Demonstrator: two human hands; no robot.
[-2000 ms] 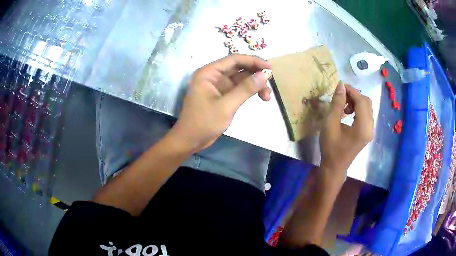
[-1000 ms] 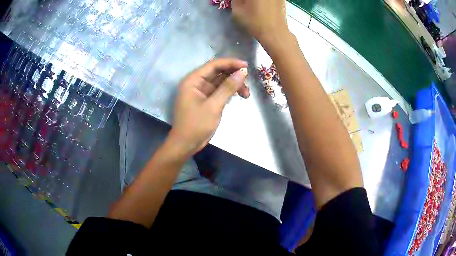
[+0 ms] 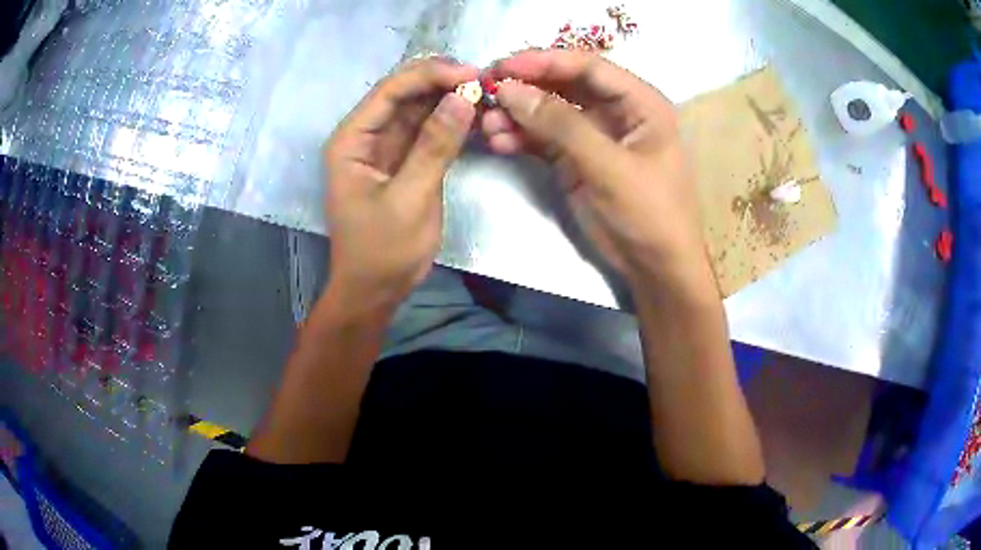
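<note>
My left hand (image 3: 389,177) holds a small pale part (image 3: 470,91) between thumb and index fingertips. My right hand (image 3: 613,150) holds a small red part (image 3: 491,86) in its fingertips, right beside the pale part. The two parts meet or nearly touch; the fingers hide most of the red one. A brown cardboard pad (image 3: 742,161) with dark stains lies to the right of my right hand, with a small whitish lump (image 3: 786,192) on it. A loose pile of red-and-white parts (image 3: 584,39) lies beyond my right hand.
A white bottle (image 3: 867,106) lies beyond the cardboard at the right, beside a row of red pieces (image 3: 925,172). A blue bin (image 3: 936,419) stands at the right edge. Clear blister trays (image 3: 118,118) cover the left of the metal table (image 3: 506,231) and overhang its edge.
My right hand has come back from the far pile and now meets my left hand with a red part in its fingertips. The view has shifted, and the cardboard is uncovered again.
</note>
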